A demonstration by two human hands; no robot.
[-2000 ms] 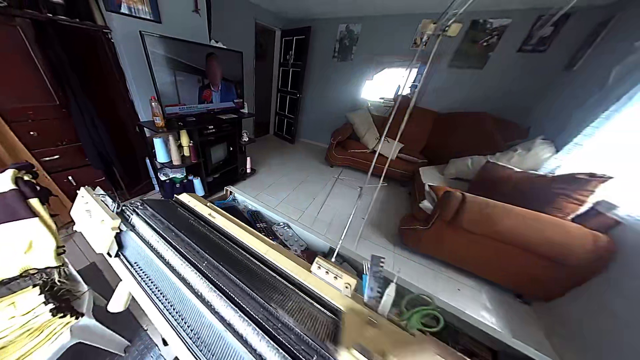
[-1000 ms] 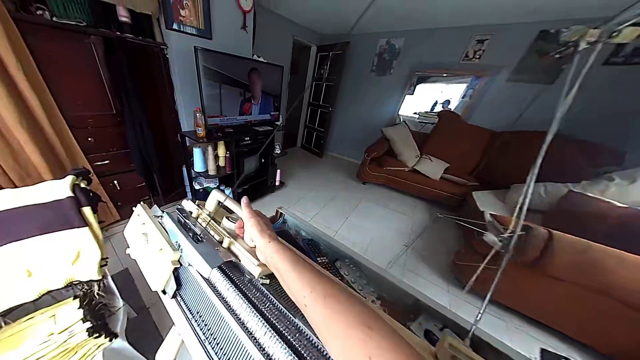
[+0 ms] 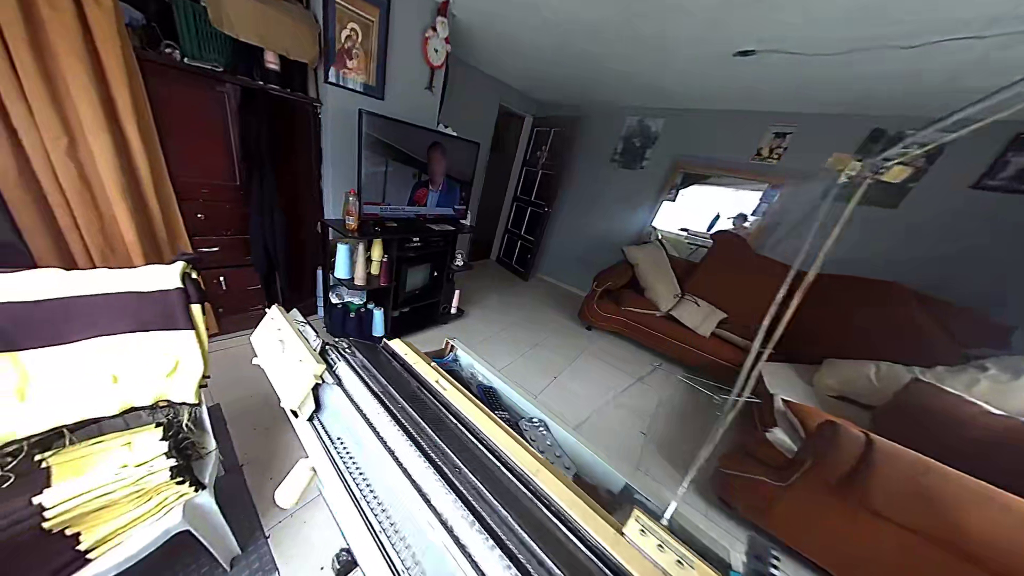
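Observation:
Neither of my hands shows at this moment. A knitting machine (image 3: 448,472) with long needle beds runs from the middle left down to the bottom edge. A cream block-shaped machine part (image 3: 288,360) stands at the bed's far left end. The yarn mast (image 3: 704,448) rises from a cream plate (image 3: 664,544) near the bottom and leans up to the right, toward a tension unit (image 3: 868,168). Beside the bed, a long open tray (image 3: 592,464) holds a remote control (image 3: 496,402) and other small things. The near end of the machine lies outside the view.
At the left, striped knitted fabric (image 3: 96,320) and folded yellow pieces (image 3: 120,488) lie on a white plastic chair (image 3: 212,524). Yarn cones (image 3: 360,264) fill a black stand (image 3: 328,248) under a television (image 3: 416,168). Brown sofas (image 3: 904,472) are at the right.
A forearm and hand reached over the bed to the carriage one second ago; they have left the view, and the carriage is no longer seen at the bed's far end.

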